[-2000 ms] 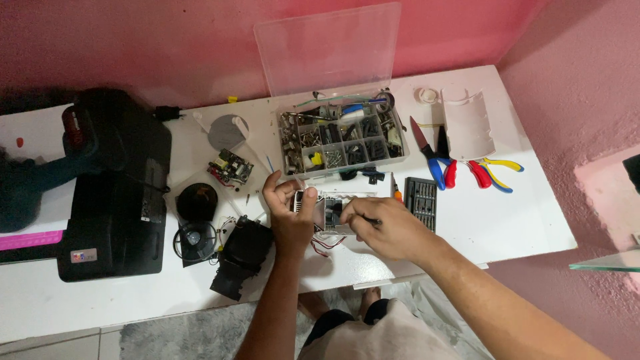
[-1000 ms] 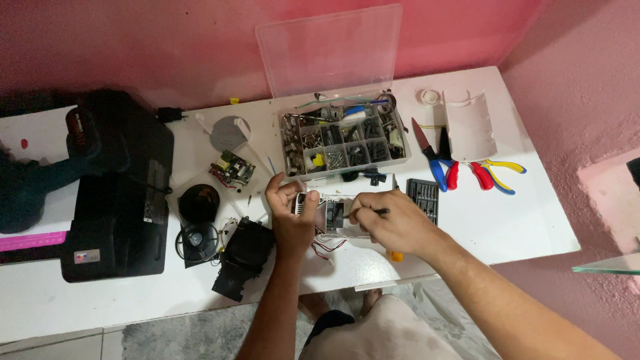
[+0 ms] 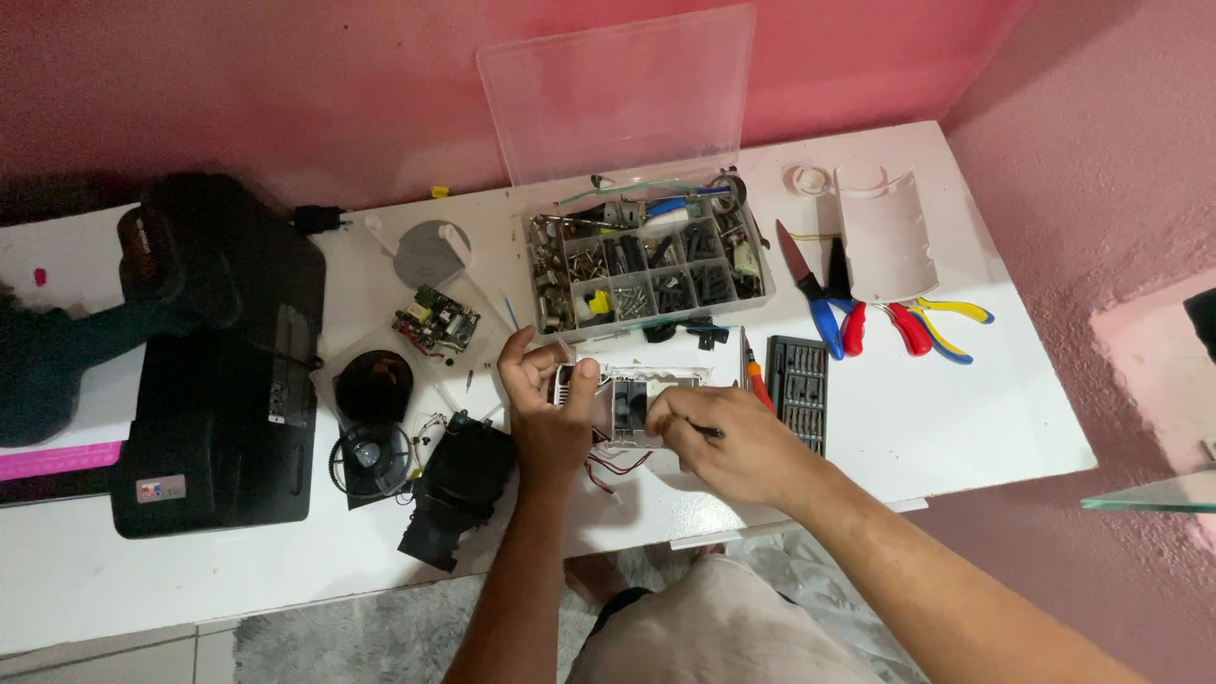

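An open white plastic housing (image 3: 630, 404) with dark parts inside lies at the table's front half, red and dark wires (image 3: 613, 465) trailing from its near side. My left hand (image 3: 554, 408) grips its left end, thumb on top and fingers behind. At the right end of the housing is my right hand (image 3: 727, 442), closed around a thin dark tool (image 3: 708, 431) whose tip is hidden by the fingers. Just behind my hands stands a clear compartment box (image 3: 655, 256) of screws and small parts, its lid raised. A screwdriver bit set (image 3: 798, 389) and an orange-handled screwdriver (image 3: 757, 380) lie to the right.
At right lie a knife (image 3: 803, 275), red-handled pliers (image 3: 888, 328), yellow-and-blue pliers (image 3: 950, 328) and a white curved cover (image 3: 885, 237). To the left are a circuit board (image 3: 437, 321), black housing parts (image 3: 461, 484) and a large black machine (image 3: 223, 380).
My right hand has shifted slightly around the right end of the housing, and the orange-handled screwdriver shows again beside it. My left hand keeps its place.
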